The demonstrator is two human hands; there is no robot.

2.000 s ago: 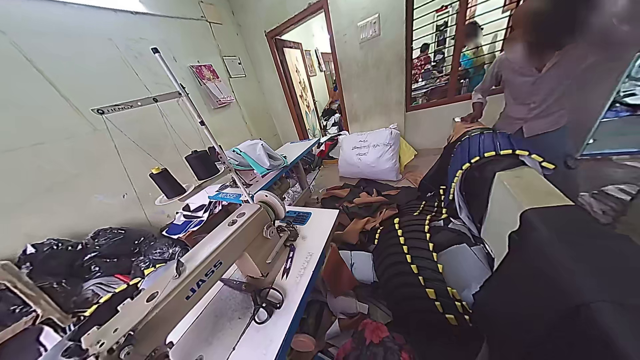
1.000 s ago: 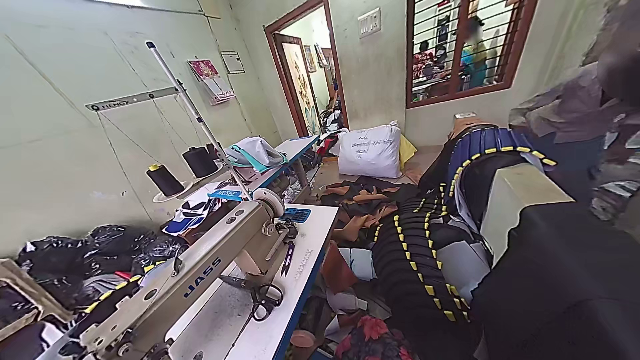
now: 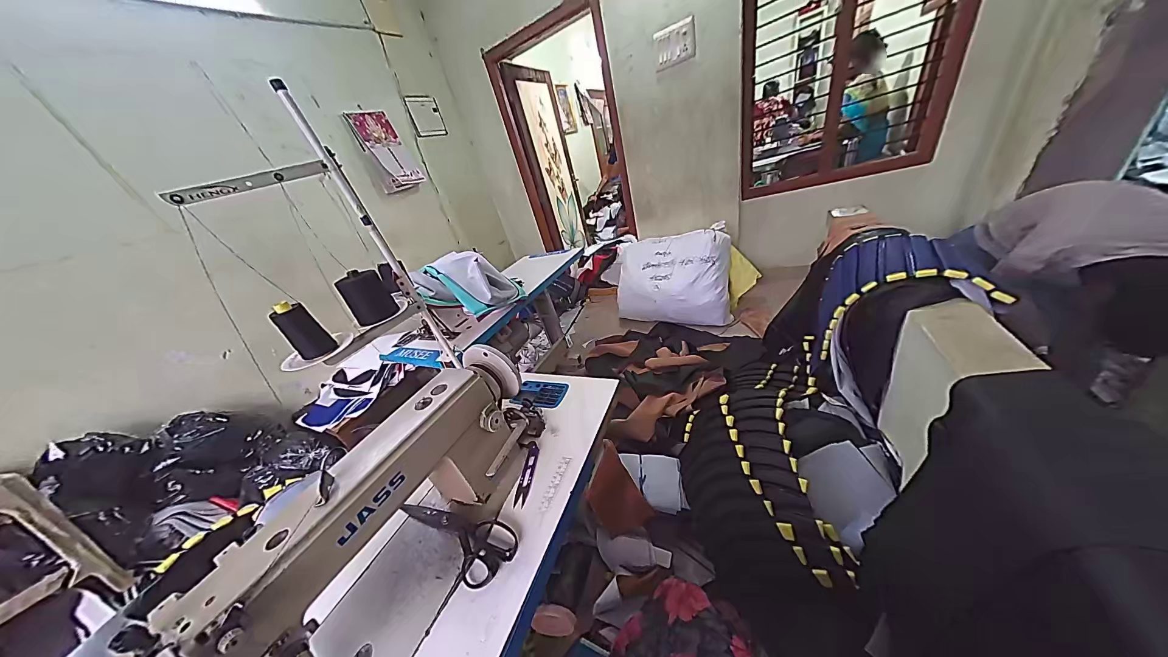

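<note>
Neither my left hand nor my right hand shows in the head view. A Jack-style industrial sewing machine (image 3: pixel 365 497) with a long beige arm stands on a white table (image 3: pixel 570 429). Black-handled scissors (image 3: pixel 479 547) lie on the table beside the machine, and small thread snips (image 3: pixel 526 474) lie near its handwheel. Black thread cones (image 3: pixel 303 330) sit on the thread stand behind. To the right, a long row of black fabric pieces (image 3: pixel 730 493) with yellow edge marks runs up to a blue stack (image 3: pixel 885 260).
A bent-over person (image 3: pixel 1086 237) is at the far right. A stuffed white sack (image 3: pixel 675 278) stands by the wall. Brown and black fabric scraps (image 3: pixel 657 365) cover the floor between. Black plastic bags (image 3: pixel 182 456) lie at left. Black cloth (image 3: pixel 1022 511) drapes over a pale block at right.
The person at the right, upright two seconds ago, has bent down and moved farther right, behind the stacked fabric. The sewing machine and scissors have not moved.
</note>
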